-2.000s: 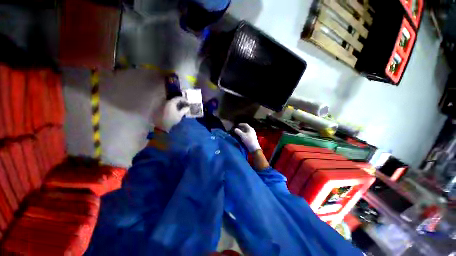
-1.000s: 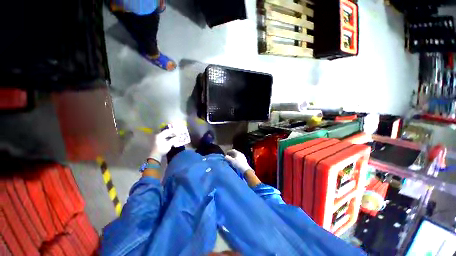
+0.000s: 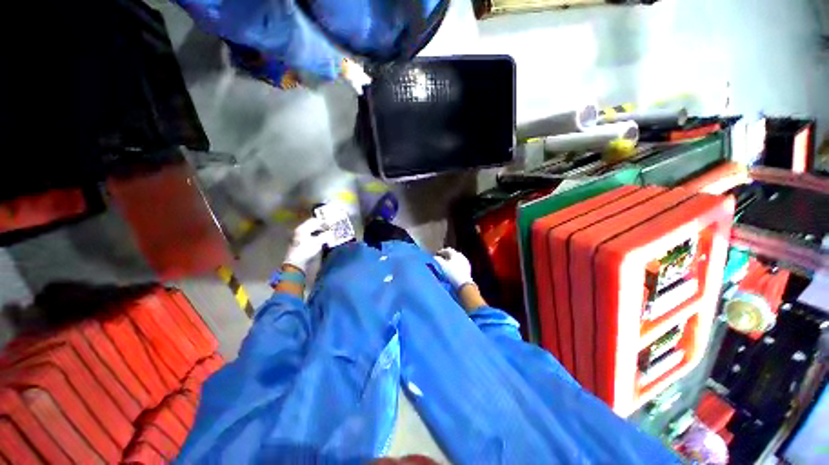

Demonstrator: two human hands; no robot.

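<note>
My left hand (image 3: 306,242), in a white glove with a blue band at the wrist, holds a white label (image 3: 335,224) with a black printed code. It is in front of my blue smock, left of the middle. My right hand (image 3: 453,268), also in a white glove, hangs low by the smock near the bench edge. Its fingers are partly curled and small in view, and I see nothing in it.
A black turnover bin (image 3: 443,115) lies ahead, with a person in blue (image 3: 273,32) leaning by it. Stacked red foam trays (image 3: 582,272) with circuit boards stand on the green bench at right. More red trays (image 3: 100,381) are piled at left.
The view has shifted, and the bench and its tray stack appear larger. A person in blue is now bent beside the black bin. My left hand still holds the label.
</note>
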